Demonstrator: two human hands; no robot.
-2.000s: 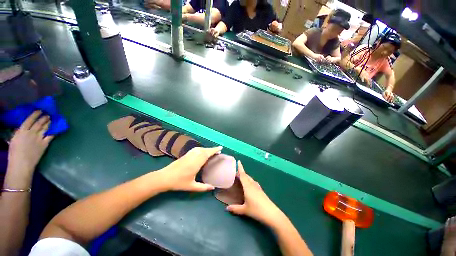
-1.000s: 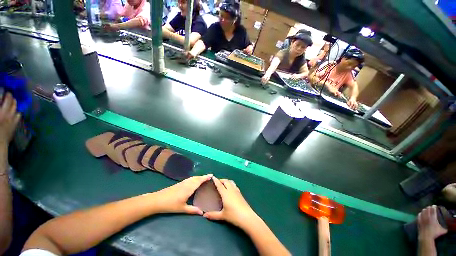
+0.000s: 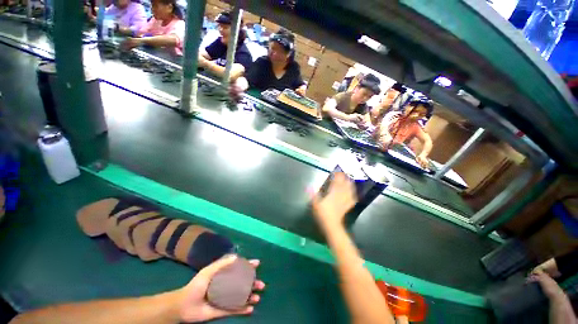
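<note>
My left hand [image 3: 201, 296] holds a brown end panel [image 3: 232, 283] on its palm, low over the bench. My right hand [image 3: 337, 197] is stretched out over the belt at the near side of a pair of grey speaker cabinets [image 3: 369, 183]. It is blurred, and I cannot tell if it grips one. A row of loose panels [image 3: 141, 229], brown and black, lies fanned on the bench at left. A mallet with an orange head [image 3: 403, 300] lies at lower right, partly behind my right forearm.
A white bottle [image 3: 58, 155] stands by the left green post [image 3: 71, 82]. A dark cabinet [image 3: 92, 104] stands behind it. A green rail [image 3: 209, 209] separates bench and belt. Workers sit opposite with trays. At right, another person's hands touch a dark cabinet [image 3: 516, 302].
My right hand has left the panel and reached forward to the cabinets. My left hand now holds the panel alone, palm up. The view has shifted, with the mallet lower in the picture.
</note>
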